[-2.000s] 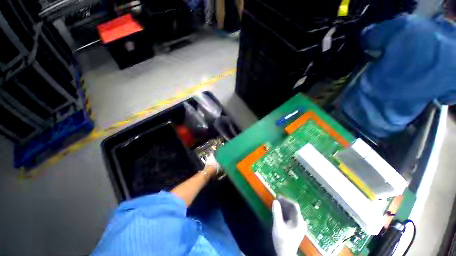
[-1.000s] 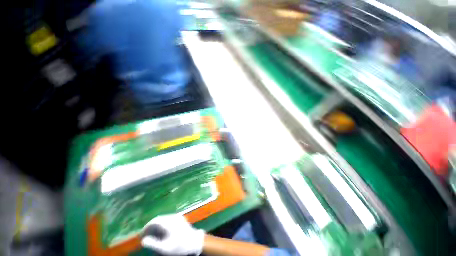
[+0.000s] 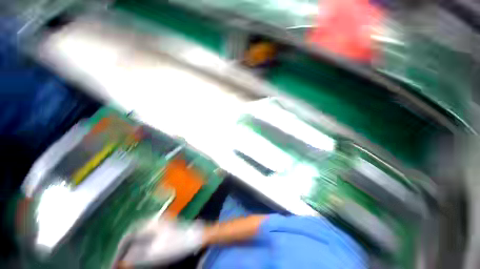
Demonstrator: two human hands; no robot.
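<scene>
The view is strongly blurred. The green circuit board point(image 3: 118, 202) lies at the lower left in the orange fixture point(image 3: 184, 185). A long white heatsink point(image 3: 87, 202) crosses it, with a yellow strip point(image 3: 95, 164) and a grey-white finned heatsink point(image 3: 66, 157) beyond. My right hand point(image 3: 163, 242), in a white glove, is at the board's near edge at the bottom. Its fingers are smeared by blur, and I cannot tell whether it holds anything. My left hand is out of the picture.
A bright conveyor point(image 3: 173, 105) runs diagonally past the fixture. A board with white bars point(image 3: 284, 134) lies on it, and another board point(image 3: 368, 194) is at the right. A red item point(image 3: 345, 31) and an orange object point(image 3: 260, 53) are beyond. A person's blue clothing point(image 3: 31, 100) shows at the left.
The view has swung right from the bins to the conveyor, so the fixture now appears at lower left. My left hand, seen at the bins earlier, has left view. My right hand remains near the board's edge.
</scene>
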